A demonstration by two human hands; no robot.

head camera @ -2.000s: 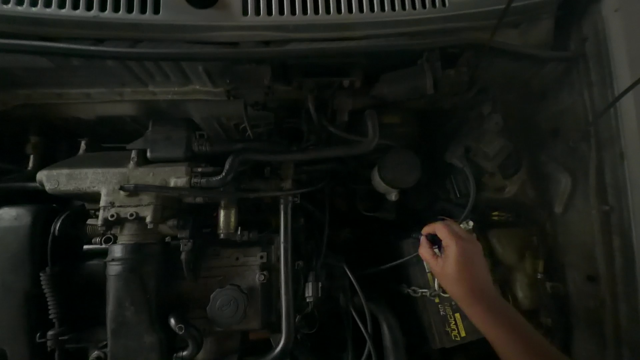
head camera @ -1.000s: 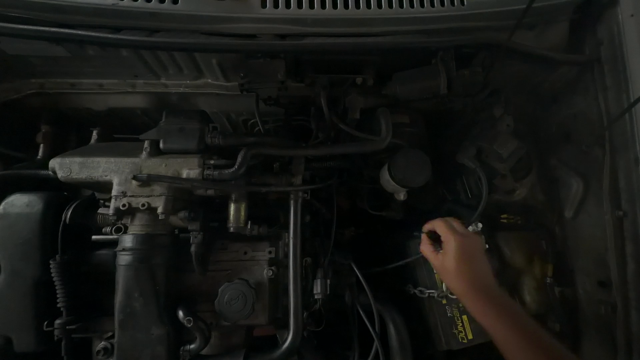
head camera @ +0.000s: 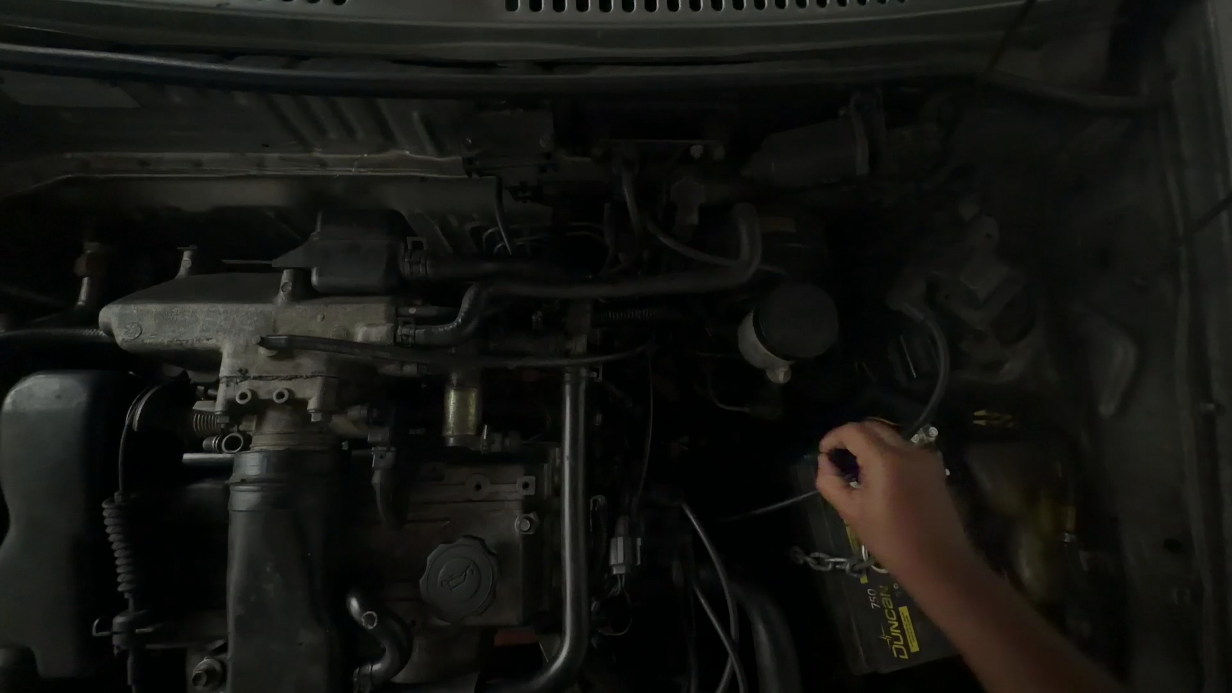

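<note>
My right hand [head camera: 890, 496] reaches in from the lower right over a dark car battery [head camera: 871, 626] with yellow lettering. Its thumb and index finger are bent toward each other near a thin cable [head camera: 770, 505] that runs left from the fingertips. Whether they pinch the cable or a small dark part is too dim to tell. A short metal chain [head camera: 833, 561] lies across the battery just below the hand. Behind the hand, a battery terminal clamp [head camera: 924, 436] sits at the end of a black cable [head camera: 938, 356]. My left hand is out of view.
The engine's oil filler cap [head camera: 460, 577] and a metal pipe [head camera: 575, 500] are left of the battery. A round reservoir with a black cap [head camera: 794, 322] stands above the hand. The cast metal intake [head camera: 192, 318] and a black air duct [head camera: 279, 568] fill the left side. The light is dim.
</note>
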